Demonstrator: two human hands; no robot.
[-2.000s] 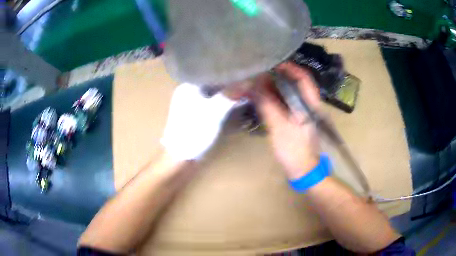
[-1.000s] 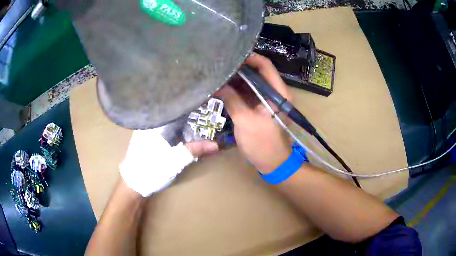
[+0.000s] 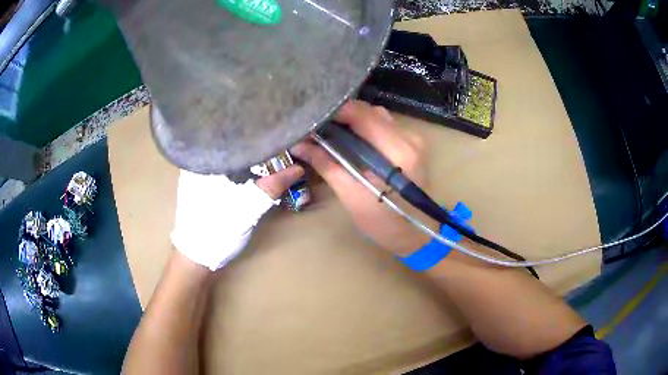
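My left hand, in a white glove with bare fingertips, holds a small white and metallic wired assembly below the hood's lower edge. Only part of the assembly shows beside my thumb. My right hand, bare with a bright blue wrist band, holds a black soldering iron like a pen. A thin silvery solder feed tube runs along the iron. The iron's tip and the joint are hidden behind the grey hood.
The grey fume hood covers the upper middle. A black iron stand with a yellowish cleaner lies beyond my right hand. Several wired assemblies lie on the dark mat at left. Brown cardboard lies under my hands.
Since one second ago, the assembly has turned and less of its white face shows. My right hand and the iron lie slightly lower, with the iron held flatter.
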